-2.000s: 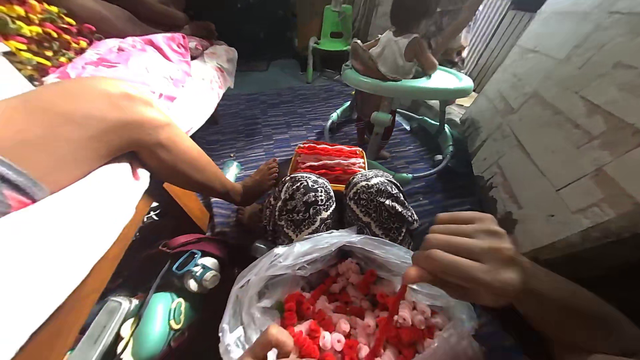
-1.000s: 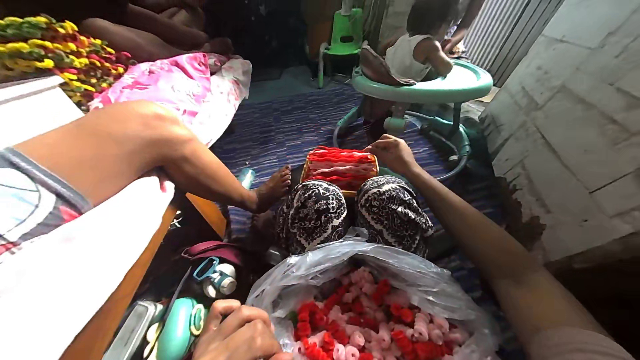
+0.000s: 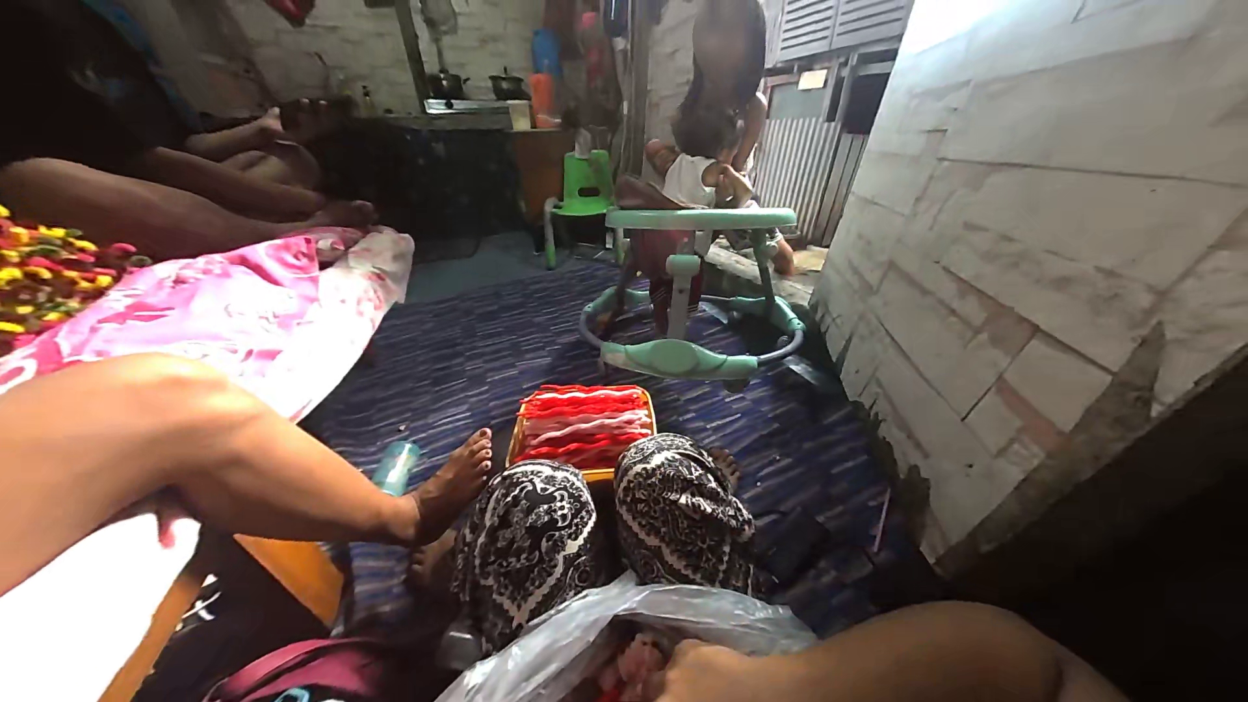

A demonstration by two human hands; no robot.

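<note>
My right hand [image 3: 704, 671] reaches into the mouth of a translucent plastic bag [image 3: 585, 624] on my lap; its fingers are hidden among pink and red fuzzy pieces [image 3: 632, 668], so any grip is unseen. My left hand is out of view. Just beyond my knees, which are covered in black-and-white patterned cloth [image 3: 531, 531], an orange-rimmed basket [image 3: 651, 409] holds red and pink fuzzy twisted strands [image 3: 585, 426] laid side by side.
A small child stands in a green baby walker [image 3: 682, 361] ahead, near another person. A person's bare leg [image 3: 292, 478] extends from the left. A green chair [image 3: 585, 185] stands behind. Pink cloth [image 3: 244, 302] and multicoloured fuzzy pieces [image 3: 44, 278] lie left; a block wall [image 3: 1053, 224] rises right.
My right hand has moved back from the basket to the bag. My left hand, seen beside the bag a second ago, has left the view. The view has tilted up.
</note>
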